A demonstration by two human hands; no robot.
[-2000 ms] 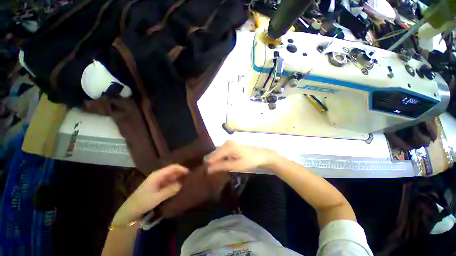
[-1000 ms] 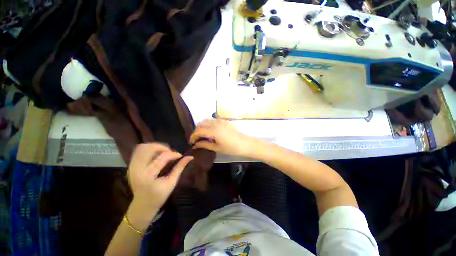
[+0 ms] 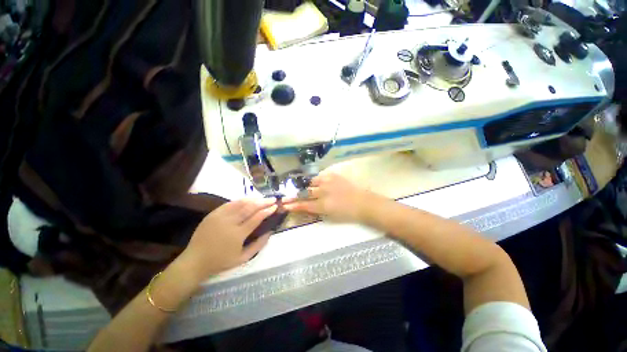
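Note:
The black and brown garment [image 3: 117, 137] lies in a large heap left of the white sewing machine [image 3: 385, 103]. A dark edge of it runs to the needle area, where both hands meet. My left hand [image 3: 230, 234] presses and pinches the cloth edge just left of and in front of the presser foot [image 3: 278, 189]. My right hand [image 3: 337, 199] has its fingertips on the same edge, close beside the foot. The fingertips nearly touch. The exact lie of the cloth under the foot is hard to see.
A ruler tape [image 3: 330, 268] runs along the table's front edge. A white pad [image 3: 26, 227] shows at the far left. A dark post stands at the machine's left end. A yellow cloth [image 3: 295, 26] lies behind the machine. The control panel [image 3: 540, 124] is at right.
Both hands have moved from the table's front edge up to the needle, bringing the garment edge with them. The view has moved closer to the machine head and tilted.

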